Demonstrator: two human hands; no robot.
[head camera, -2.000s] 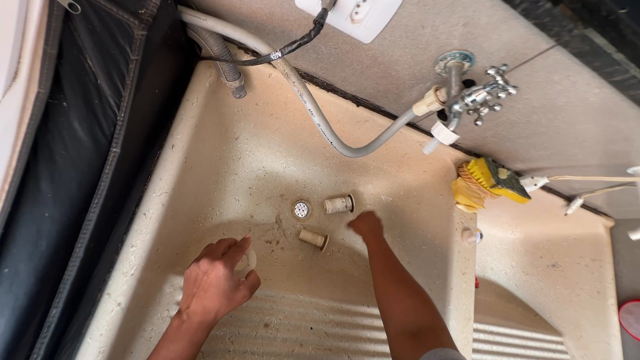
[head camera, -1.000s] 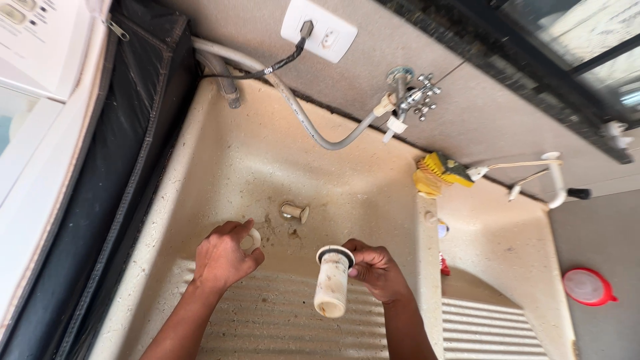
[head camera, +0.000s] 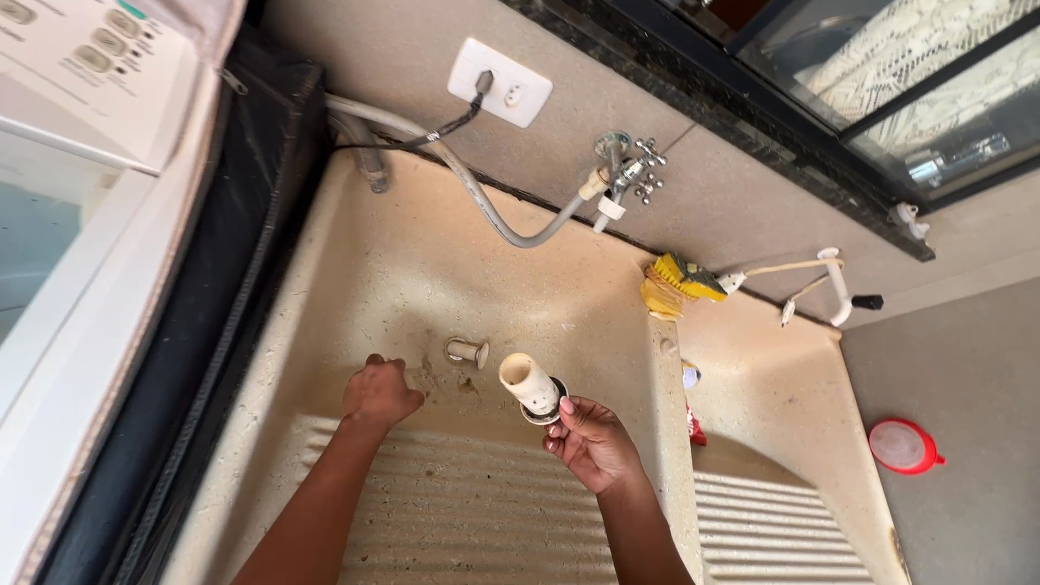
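Note:
Between the fingers and thumb of my right hand (head camera: 597, 443) is a flanged plastic drain tube (head camera: 532, 388), held by its dark-ringed rim with the hollow end tilted up to the left. My left hand (head camera: 380, 394) is curled, knuckles up, over the left part of the laundry sink basin (head camera: 422, 219); whether it holds anything is hidden. A second, smaller plastic fitting (head camera: 469, 351) lies on its side at the drain, between and beyond my hands. Brown stains mark the basin floor near it.
A chrome tap (head camera: 630, 172) with a grey hose (head camera: 487, 207) is on the back wall, below and right of a power outlet (head camera: 500, 84). A yellow brush (head camera: 686, 278) rests on the divider beside a second basin (head camera: 756, 382). A dark padded cover (head camera: 219, 268) borders the left; a red-rimmed container (head camera: 903, 447) lies right.
Two seconds ago the flanged tube lay in the basin near my right hand; that hand has since picked it up and turned its hollow end upward. My left hand has turned knuckles up.

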